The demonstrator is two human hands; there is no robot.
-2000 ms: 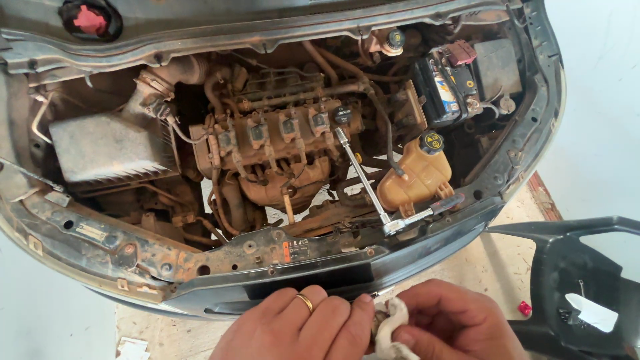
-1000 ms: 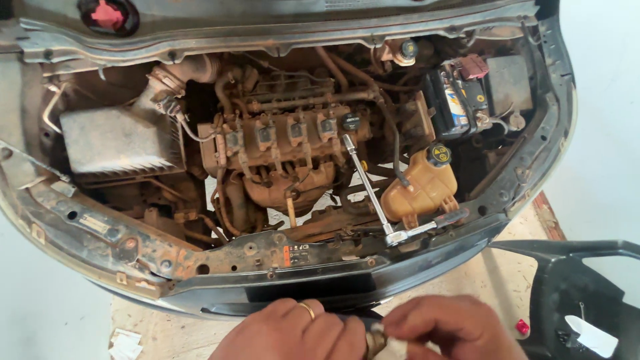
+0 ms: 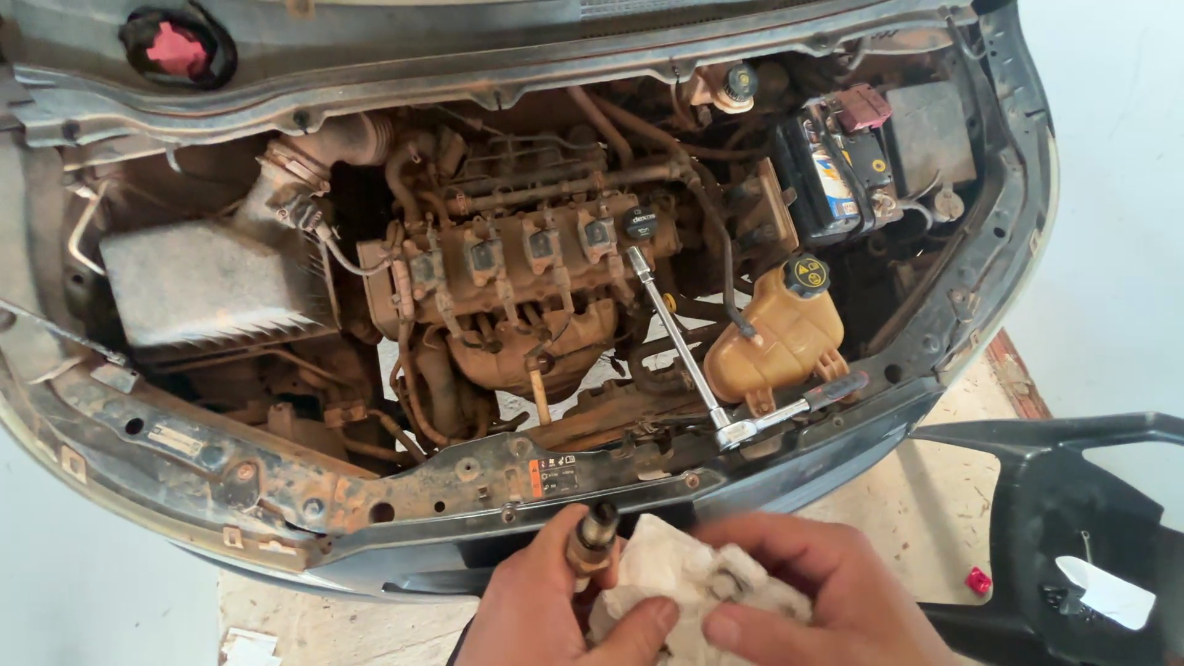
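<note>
My left hand [image 3: 546,601] pinches a small threaded metal part with a dark tip, which looks like a spark plug or sensor [image 3: 593,541], in front of the car's front edge. Its thumb also presses on a crumpled white cloth or paper wipe [image 3: 689,583]. My right hand [image 3: 823,592] grips the other side of the wipe, and dark smudges show on it. Beyond the hands, a ratchet [image 3: 795,412] with a long chrome extension [image 3: 680,342] rests across the front crossmember and reaches toward the dusty engine [image 3: 518,250].
The yellowed coolant tank [image 3: 777,338] stands beside the extension. The battery [image 3: 828,176] is at the right, the air filter box [image 3: 203,287] at the left. A black plastic trim piece [image 3: 1027,518] lies at the lower right, near a small pink object [image 3: 978,581].
The threaded part now stands upright, plainly visible in my left hand, and much more of the white wipe shows between my hands than one second ago.
</note>
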